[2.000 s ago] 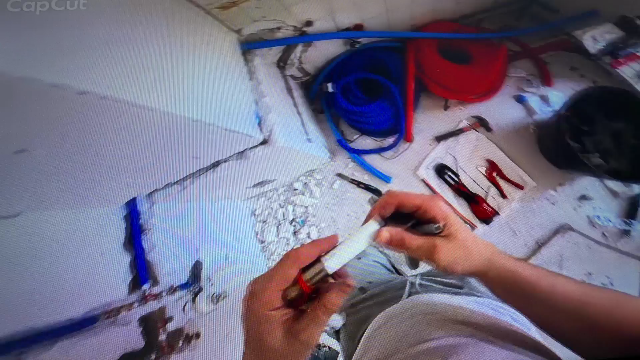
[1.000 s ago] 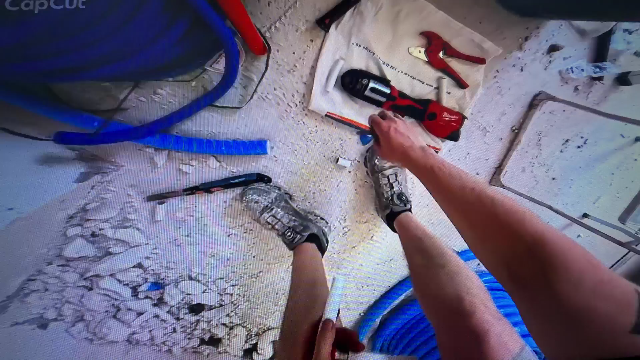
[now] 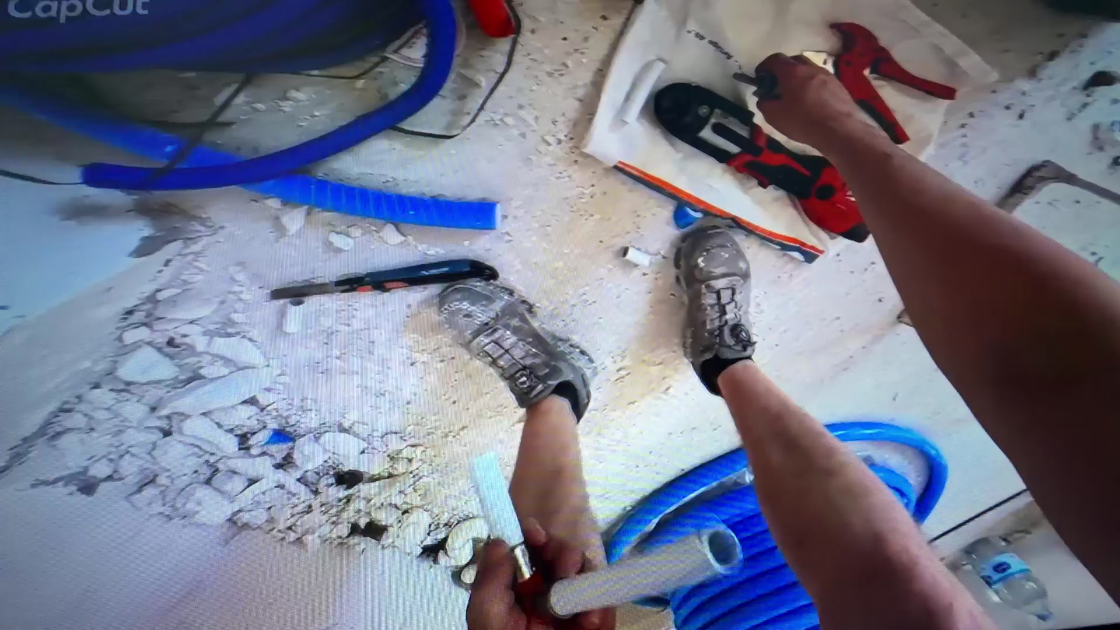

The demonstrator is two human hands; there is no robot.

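Note:
My left hand (image 3: 534,586), at the bottom edge, holds a fitting with a red part; a short white pipe piece (image 3: 495,499) and a wider grey-white pipe (image 3: 643,573) stick out from it. My right hand (image 3: 801,101) reaches over a cream cloth bag (image 3: 630,131) and is closed around a small dark tool, mostly hidden by the fingers. Just below that hand lies a red and black cordless press tool (image 3: 761,157). Red pipe cutters (image 3: 875,74) lie to its right, and a short white pipe piece (image 3: 643,91) lies to its left.
A blue pipe coil (image 3: 350,149) fills the upper left. A dark-handled saw or knife (image 3: 385,278) lies by my shoe (image 3: 516,341), near rubble (image 3: 210,420). Another blue coil (image 3: 726,542) sits beside my leg. A plastic bottle (image 3: 1002,573) lies at lower right.
My right hand has moved up the bag from its lower edge to between the press tool and the cutters. More of my left hand and its pipe pieces shows.

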